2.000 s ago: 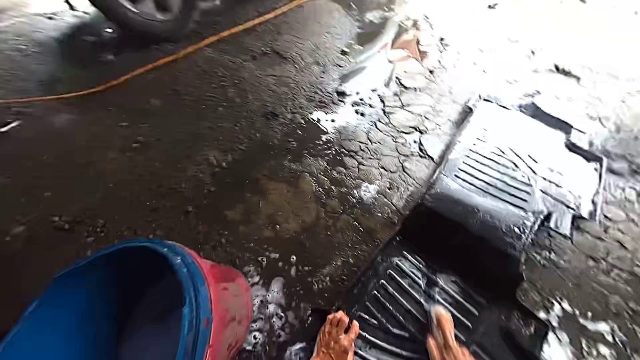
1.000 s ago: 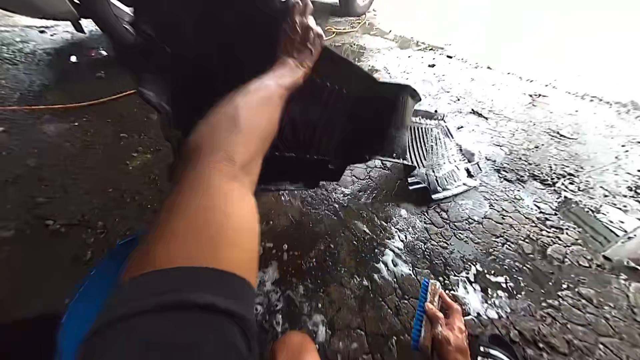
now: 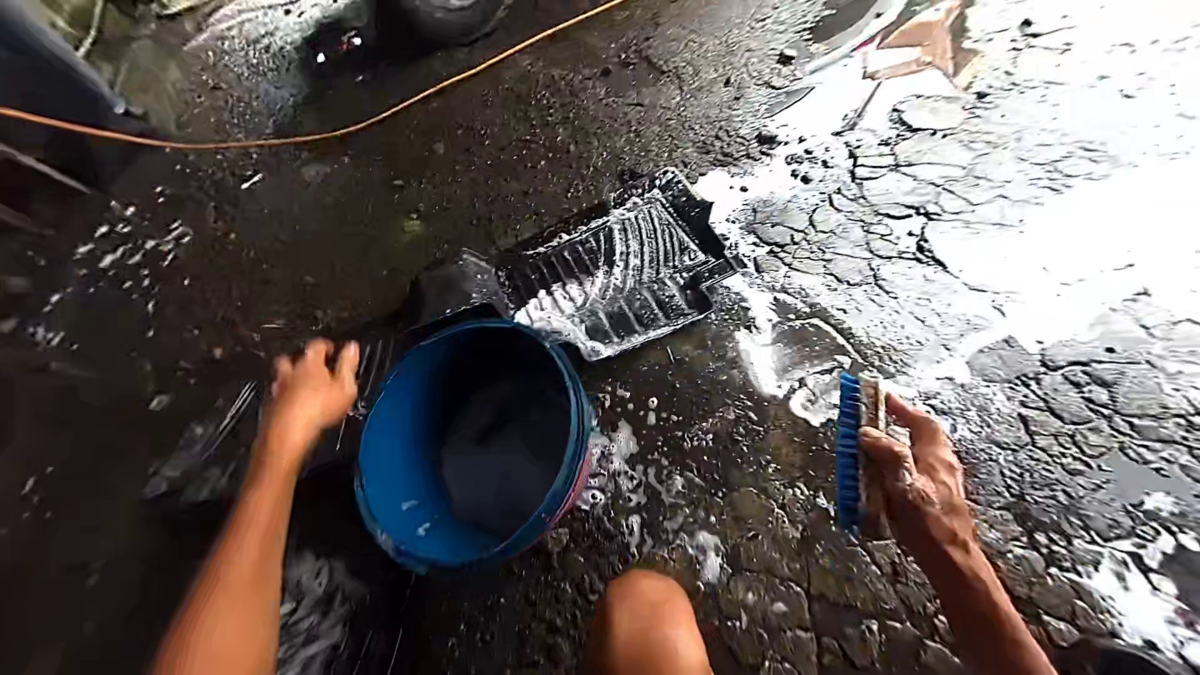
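My right hand (image 3: 923,478) grips a scrubbing brush (image 3: 861,457) with blue bristles, held above the wet ground with the bristles facing left. My left hand (image 3: 314,389) is slightly blurred, fingers spread, just left of a blue bucket (image 3: 384,469) with dark water inside. Behind the bucket a black ribbed car floor mat (image 3: 623,272) lies on the ground, wet and streaked with suds; the bucket hides part of it. Dark ribbed material shows beside my left hand, and I cannot tell whether the fingers touch it.
An orange hose or cord (image 3: 375,117) curves across the ground at the back, near a vehicle wheel (image 3: 450,11). The cracked ground (image 3: 1078,394) is wet, with foam patches. A brown piece of debris (image 3: 923,42) lies at the back right. My knee (image 3: 649,623) shows at the bottom.
One second ago my left hand held up a large black mat; now its fingers are spread beside the bucket. The brush stays in my right hand. The view has shifted strongly.
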